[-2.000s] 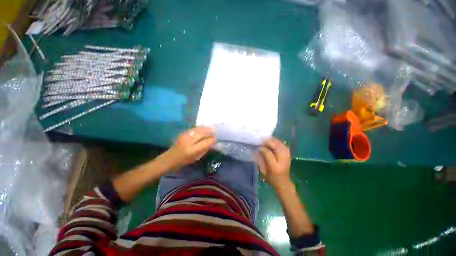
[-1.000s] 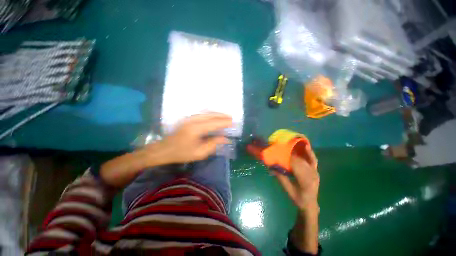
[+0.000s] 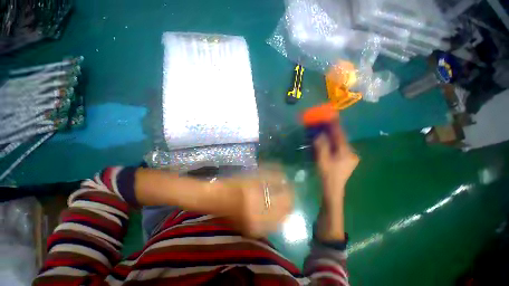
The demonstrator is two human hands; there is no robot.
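Observation:
The flat white bubble-wrapped pack (image 3: 209, 92) lies on the green bench in front of me. Its clear bubble wrap flap (image 3: 203, 157) sticks out at the near end, over the bench's front edge. My right hand (image 3: 336, 163) grips the orange and dark blue tape dispenser (image 3: 322, 124), right of the pack. My left hand (image 3: 263, 200) is blurred, below and right of the flap, apart from the pack. A thin bright line shows at its fingers; whether it is tape I cannot tell.
LED strips (image 3: 36, 100) lie in rows at left, beside a light blue patch (image 3: 114, 125). A darker strip pile (image 3: 33, 22) is far left. A yellow-black utility knife (image 3: 295, 84), a yellow-orange holder (image 3: 341, 84), bubble wrap (image 3: 312, 28) and stacked packs (image 3: 390, 28) are at right.
My right hand has left the pack's edge and picked up the tape dispenser. My left hand has moved off the pack, right and nearer my body. The view has shifted right.

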